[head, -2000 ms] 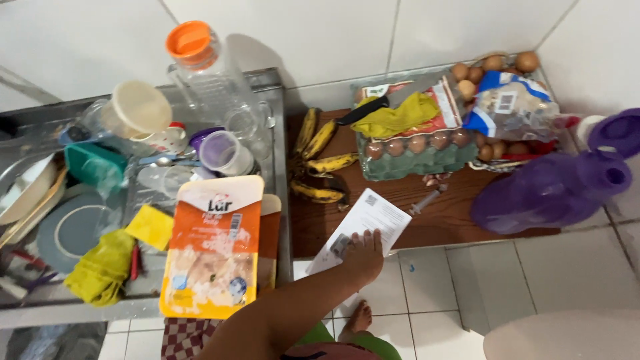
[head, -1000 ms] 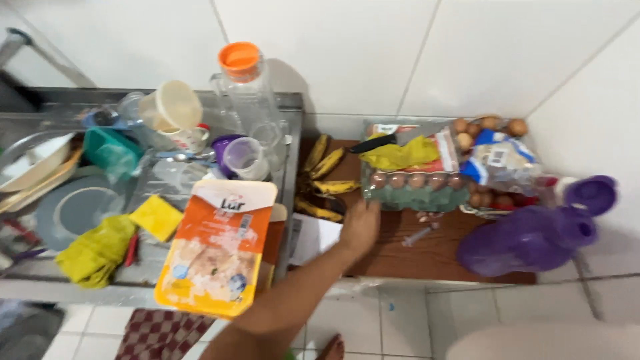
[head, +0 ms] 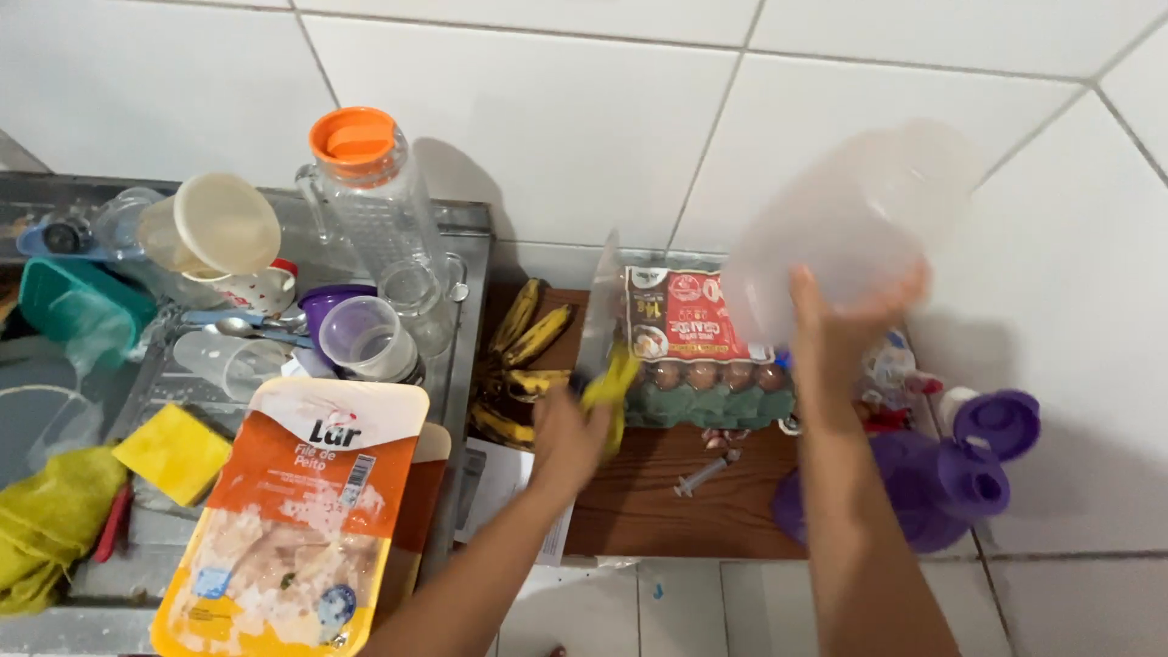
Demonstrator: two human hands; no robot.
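Observation:
My left hand (head: 570, 433) is closed around the black handle of a large kitchen knife (head: 600, 301) and a yellow-green cloth (head: 613, 392), beside the bananas (head: 534, 338). The knife's blade points up toward the wall. My right hand (head: 849, 319) grips a translucent, whitish plastic container (head: 821, 228), blurred, raised over the right part of the egg carton (head: 712, 401). A printed red egg label (head: 698, 315) lies on the carton. A white paper (head: 502, 484) lies partly under my left forearm.
A purple bottle (head: 912, 493) lies beside my right forearm, and a syringe (head: 703, 474) rests on the wooden surface. Left, the metal sink counter (head: 456, 383) holds packaged chicken (head: 301, 520), a glass pitcher with an orange lid (head: 374, 201), a yellow sponge (head: 173, 452) and cups.
My left hand has taken up the knife and cloth that lay on the egg carton. My right hand has come into view with the translucent container. The view has moved nearer.

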